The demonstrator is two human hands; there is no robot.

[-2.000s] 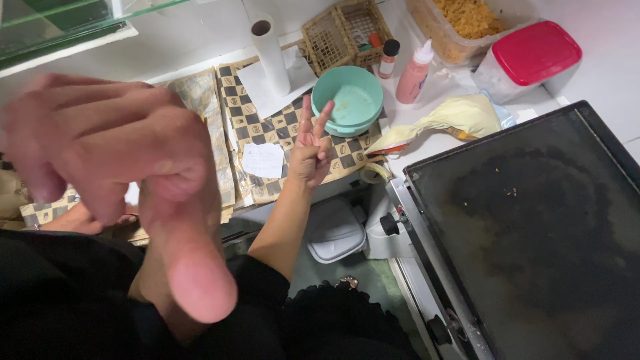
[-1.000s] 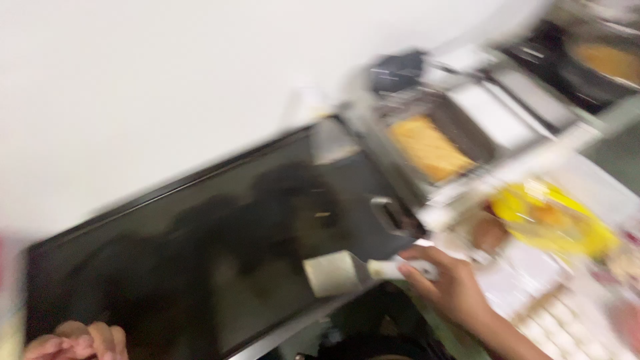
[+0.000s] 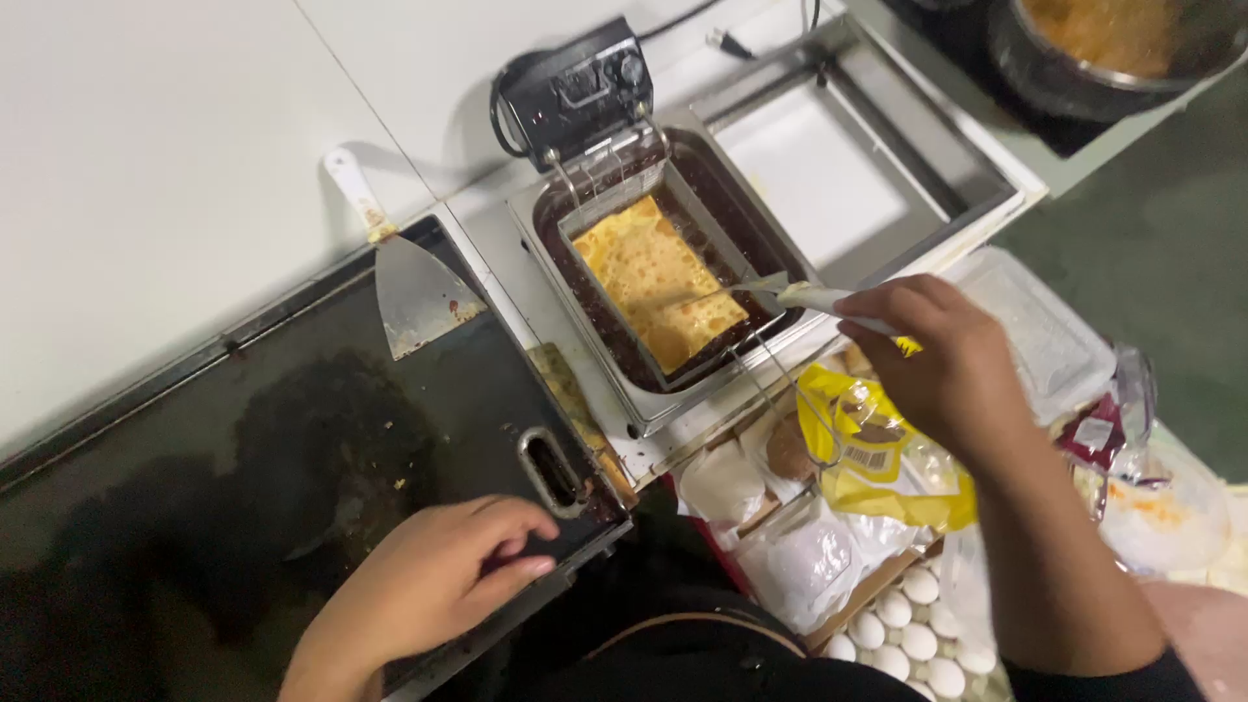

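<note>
My right hand point(image 3: 936, 351) grips the white handle of a scraper point(image 3: 819, 296), whose blade reaches over the near right part of a golden, blistered rectangle of fried dough point(image 3: 658, 283). The dough lies in a wire basket point(image 3: 726, 229) inside a deep fryer point(image 3: 639, 414) with dark oil. My left hand point(image 3: 458, 556) is over the front right part of a black griddle point(image 3: 458, 390), fingers bent and holding nothing, near the slot in its plate. A second scraper point(image 3: 414, 292) with a wide metal blade lies on the griddle's far right corner, its white handle pointing toward the wall.
The fryer's black control box point(image 3: 575, 88) stands behind the oil. At right are a metal-framed tray point(image 3: 936, 224), a pot point(image 3: 1111, 58) and a plastic container point(image 3: 1033, 322). A yellow bag point(image 3: 877, 458), wrapped packs point(image 3: 809, 556) and white eggs point(image 3: 916, 639) lie below the fryer's wire handle.
The view has swung from the counter with the green bowl to the griddle and fryer. Since one second ago, my right hand has moved the scraper from over the griddle to the dough in the fryer.
</note>
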